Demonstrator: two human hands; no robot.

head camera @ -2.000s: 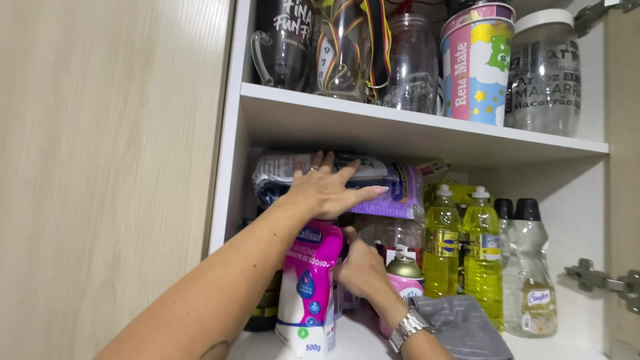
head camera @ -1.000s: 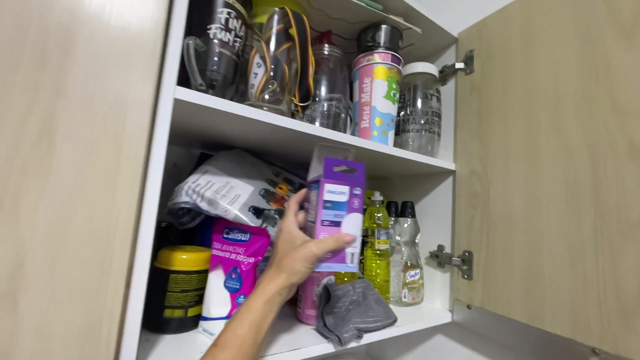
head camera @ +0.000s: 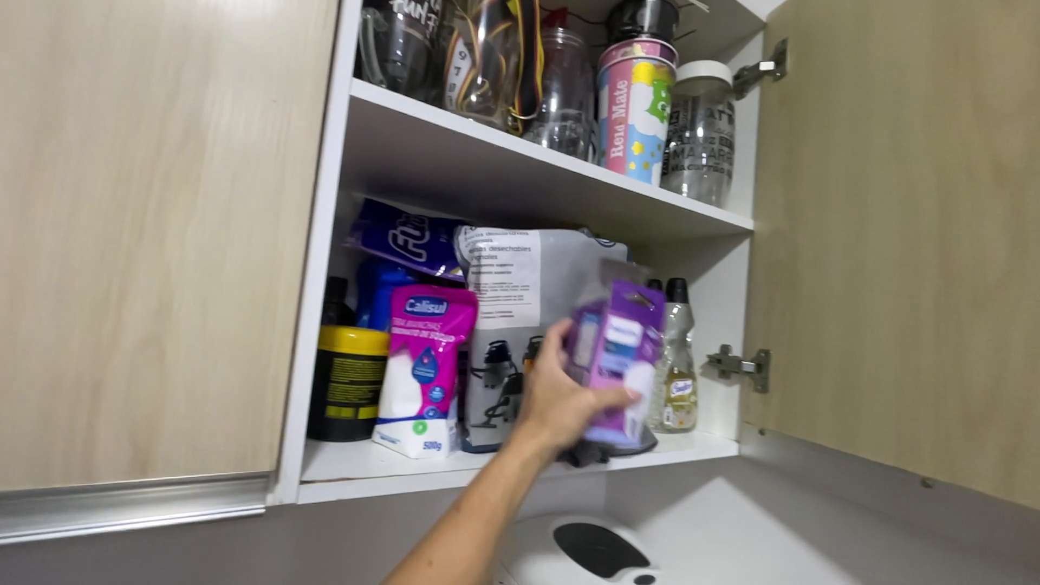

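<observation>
My left hand point(head camera: 565, 398) holds a purple light-bulb box point(head camera: 621, 357), blurred, with the thumb on its front, at the right part of the lower cabinet shelf. Behind the hand, a grey plastic packet of vacuum-cleaner bags point(head camera: 569, 268) stands upright. To its left are a pink and white stain-remover pouch point(head camera: 422, 370) and a black tub with a yellow lid point(head camera: 349, 382). Just under the box lies a dark grey cloth point(head camera: 626, 448), partly hidden. Right of the box stands a clear bottle with a black cap point(head camera: 678, 357). My right hand is out of view.
A blue packet point(head camera: 406, 240) lies at the back left. On the upper shelf point(head camera: 536, 154) stand glass jars, a patterned cup point(head camera: 636, 114) and a jar with a white lid point(head camera: 703, 130). An open door point(head camera: 894, 244) with metal hinges flanks the right side; a white appliance point(head camera: 601, 552) sits below.
My left hand left the packages and took hold of the purple box. The grey packet, slanted a second ago, now stands upright. My right hand, seen two seconds ago, has left the view.
</observation>
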